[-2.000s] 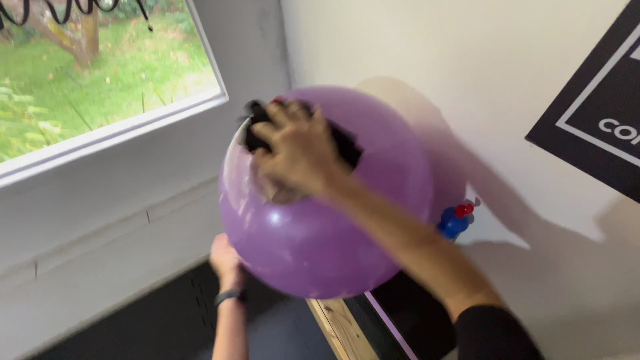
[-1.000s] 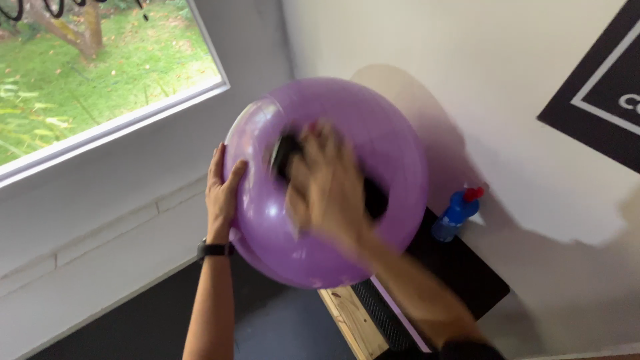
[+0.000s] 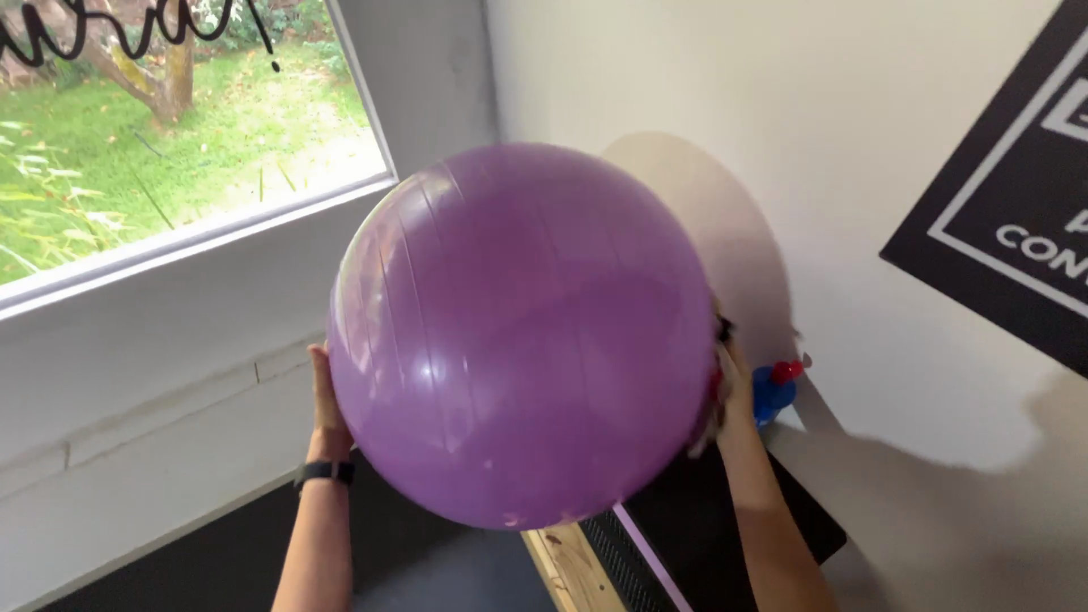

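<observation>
A large purple exercise ball fills the middle of the head view, held up between both hands. My left hand, with a black band on its wrist, presses against the ball's left side; part of the fingers is behind it. My right hand is at the ball's right side, mostly seen edge-on. Between that palm and the ball shows a bunched dark cloth with some red and light parts, largely hidden by the ball.
Right of my right hand stands a blue spray bottle with a red nozzle, near the white wall. Below the ball are a wooden beam and a black surface. A window is at upper left, a black sign at right.
My right hand, with the dark cloth, has moved from the ball's upper face to its right side. My left hand is still on the left side.
</observation>
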